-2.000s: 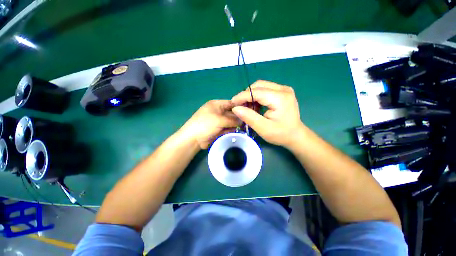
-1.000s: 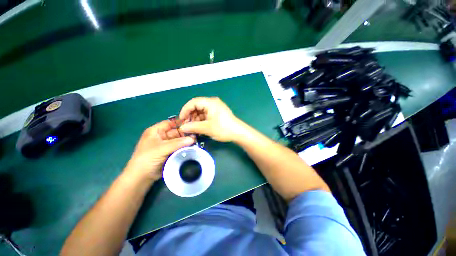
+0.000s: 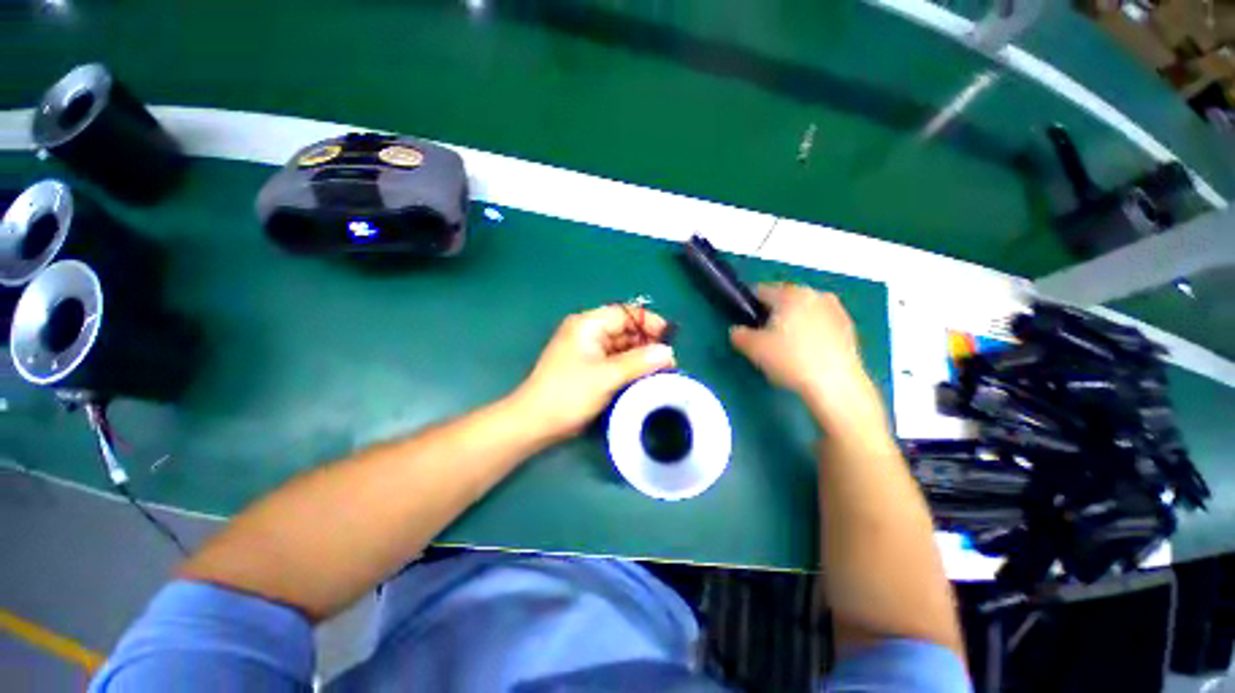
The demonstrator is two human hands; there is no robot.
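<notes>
The dryer head [image 3: 633, 467], with a silver-white ring face and dark centre hole, stands on the green bench in front of me. My left hand [image 3: 596, 363] is at its far side, with fingertips closed on thin dark and reddish lead wires [image 3: 637, 317]. My right hand [image 3: 802, 339] is to the right of the head and grips the near end of a slim black handle [image 3: 721, 279], which points away to the upper left. The grip of my right fingers under the handle is partly hidden.
A handle parts pile [image 3: 1056, 440] lies on a white sheet [image 3: 921, 386] at right. A grey-black display unit [image 3: 366, 196] with blue digits stands at back left. Waiting heads [image 3: 129, 318] stand at far left, wires hanging. A joined head and handle [image 3: 1119, 217] lies on the green conveyor [image 3: 610, 95].
My right hand has left the wires and now holds a black handle to the right. My left hand stays by the head. The camera view has swung back towards the left.
</notes>
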